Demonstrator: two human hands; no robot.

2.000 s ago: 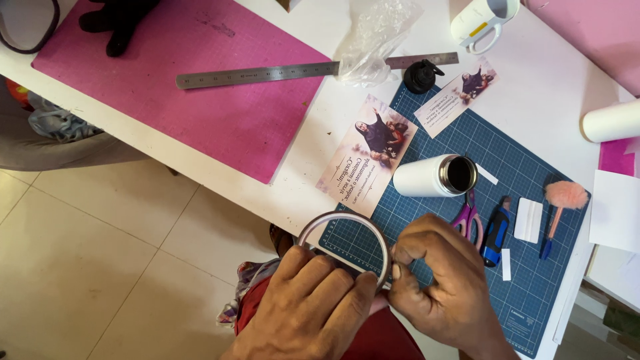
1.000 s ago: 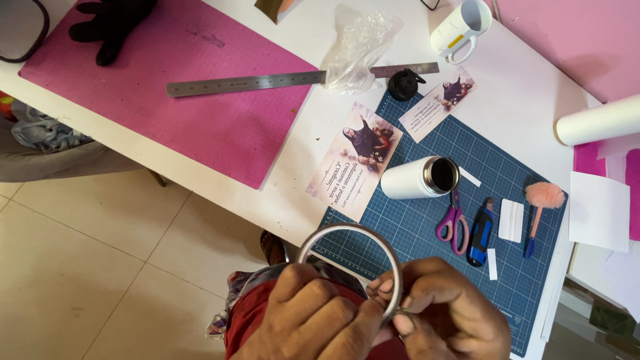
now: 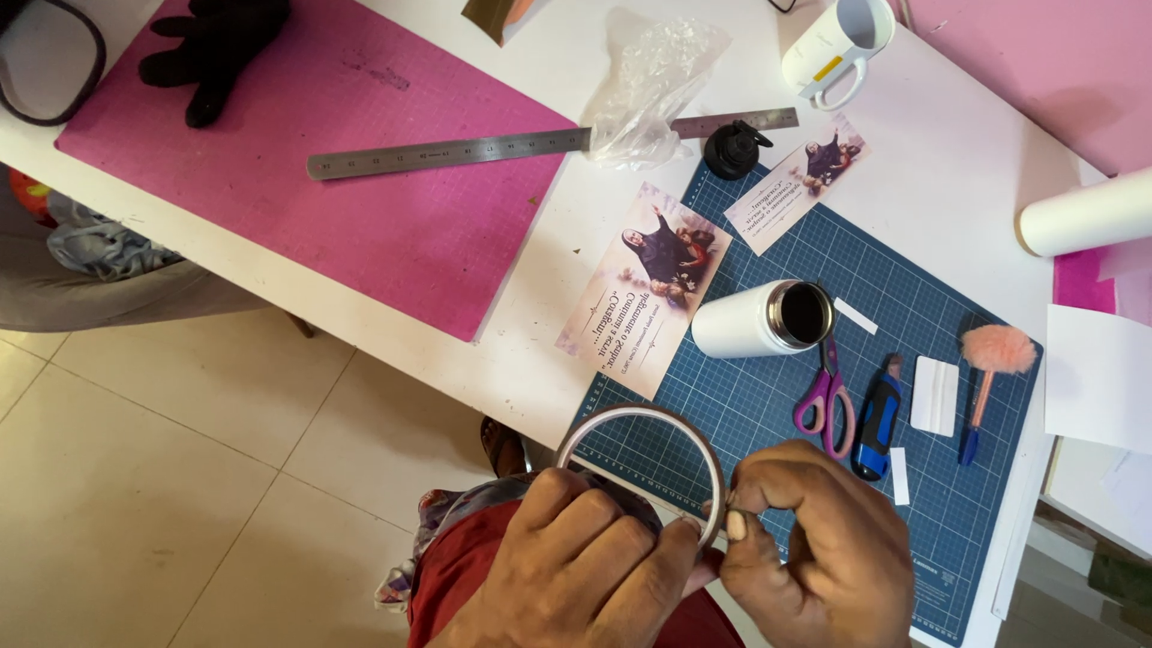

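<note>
My left hand (image 3: 585, 567) grips a roll of thin tape (image 3: 643, 412), held as an upright ring over the table's front edge. The thumb and forefinger of my right hand (image 3: 810, 540) pinch at the ring's right side, perhaps on the tape's end; the fingertips hide it. Beyond them, on a blue cutting mat (image 3: 886, 297), lie an uncapped white metal bottle (image 3: 738, 321), purple scissors (image 3: 823, 409), a blue and black utility knife (image 3: 877, 427), a white scraper card (image 3: 934, 396) and a pen with a pink pompom (image 3: 997, 351). Two printed paper sheets (image 3: 621, 315) lie partly on the mat.
A pink cutting mat (image 3: 378, 216) holds a black glove (image 3: 211, 54) and part of a steel ruler (image 3: 432, 155). Clear plastic wrap (image 3: 643, 99) covers the ruler's middle. Near the back are a black bottle cap (image 3: 733, 150) and a white mug (image 3: 837, 49); a white roll (image 3: 1089, 214) is at right.
Both hands stay at the tape ring. My right fingers have shifted slightly along its right side since the earliest frame. The view has moved a little.
</note>
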